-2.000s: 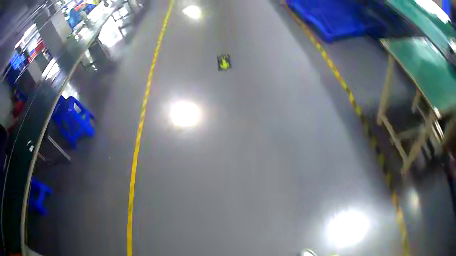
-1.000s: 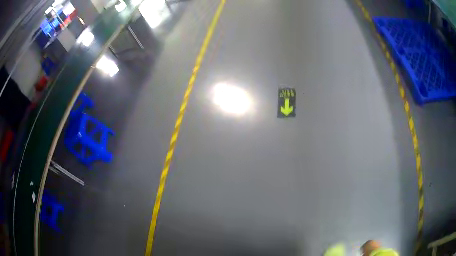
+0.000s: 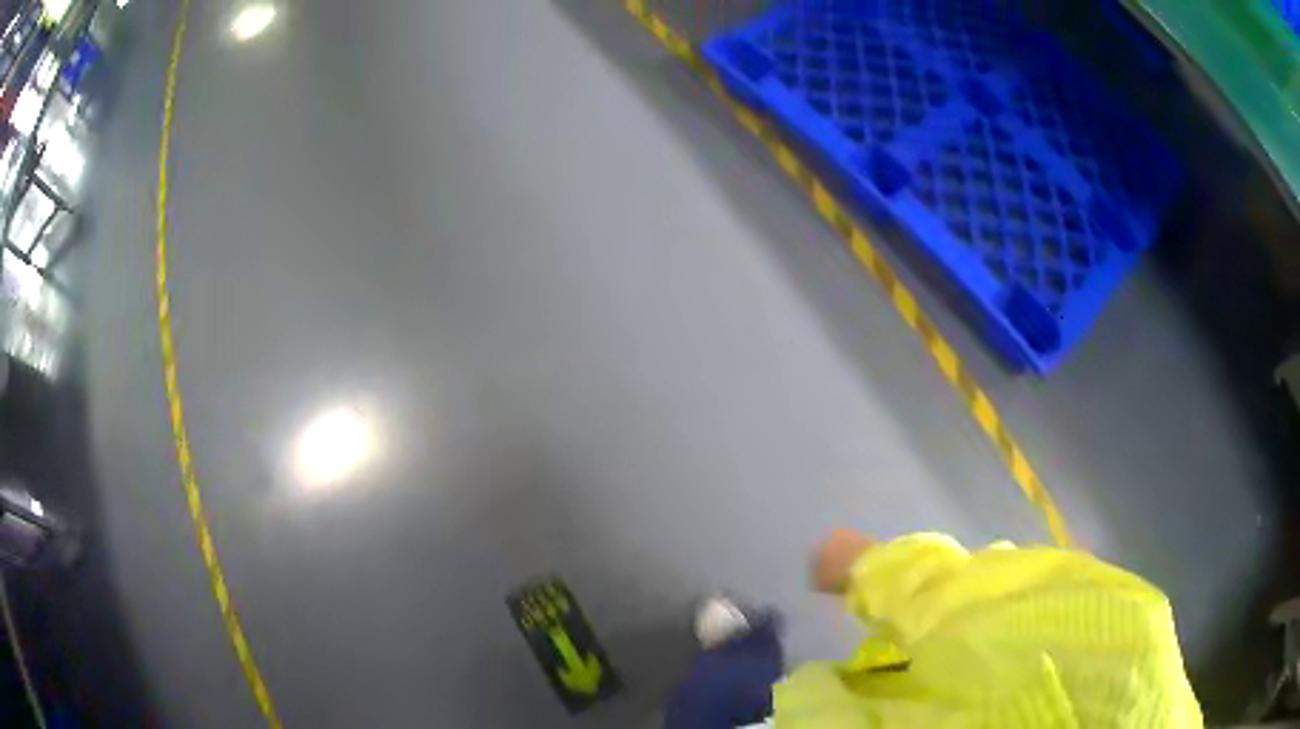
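My right hand (image 3: 841, 560) is small and blurred at the lower right, at the end of a bright yellow sleeve; its fingers cannot be made out and no held thing shows. My left hand is not in view. A blue slotted plastic pallet (image 3: 948, 259) lies flat on the floor at the upper right, beyond the yellow-black tape and apart from my hand.
A yellow-black tape line (image 3: 912, 316) runs beside the pallet. A yellow line (image 3: 173, 385) runs down the left. A floor arrow sign (image 3: 565, 644) and my shoe (image 3: 720, 621) are at the bottom. A green bench (image 3: 1237, 79) is at the upper right.
The view has moved forward and turned right. The pallet is nearer and larger, and the arrow sign is lower. My yellow sleeve and right hand have come further into view.
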